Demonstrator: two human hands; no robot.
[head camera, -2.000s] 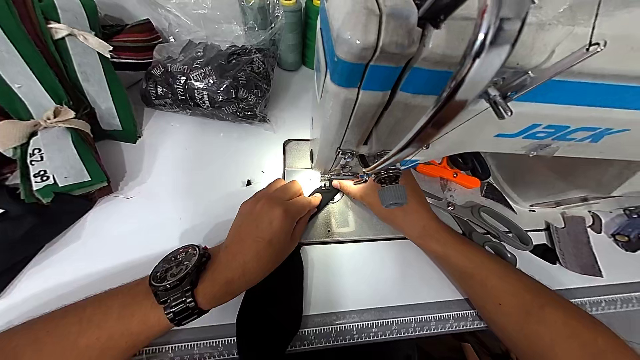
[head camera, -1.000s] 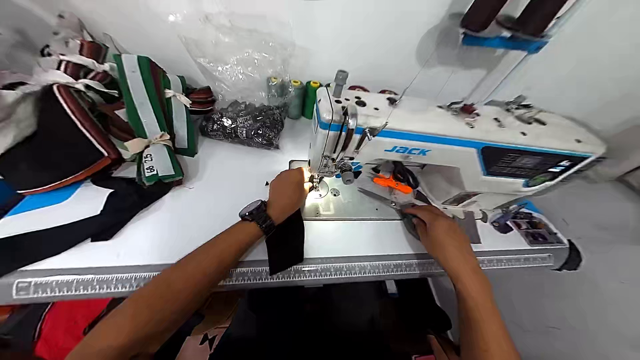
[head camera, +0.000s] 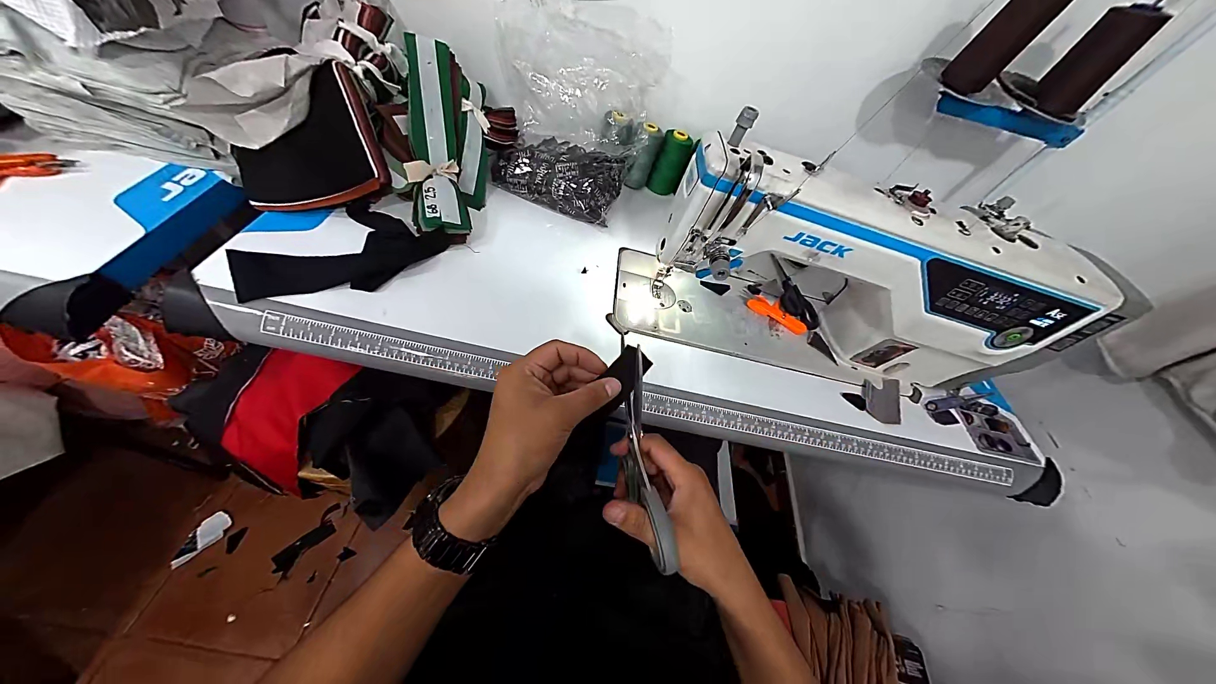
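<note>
My left hand (head camera: 546, 408) pinches a piece of black fabric (head camera: 622, 373) between thumb and fingers, in front of the table's ruler edge. My right hand (head camera: 679, 508) grips grey-handled scissors (head camera: 655, 518), their blades pointing away from me and lying at the fabric's end. Most of the fabric is hidden behind the left hand or lost against dark clothing. Beyond both hands stands a white and blue Jack sewing machine (head camera: 855, 256), its lamp lighting the needle plate (head camera: 655, 294).
Orange-handled snips (head camera: 779, 313) lie on the machine bed. Green thread cones (head camera: 673, 161) and a plastic bag of dark labels (head camera: 560, 180) stand behind. Tied fabric bundles (head camera: 437, 142) and black fabric strips (head camera: 313, 271) lie at left. A measuring tape (head camera: 817, 437) runs along the table's front edge.
My left hand has drawn the black fabric away from the needle area toward me. The grey scissors, lying on the table two seconds ago, are now in my right hand at the fabric. The view has widened.
</note>
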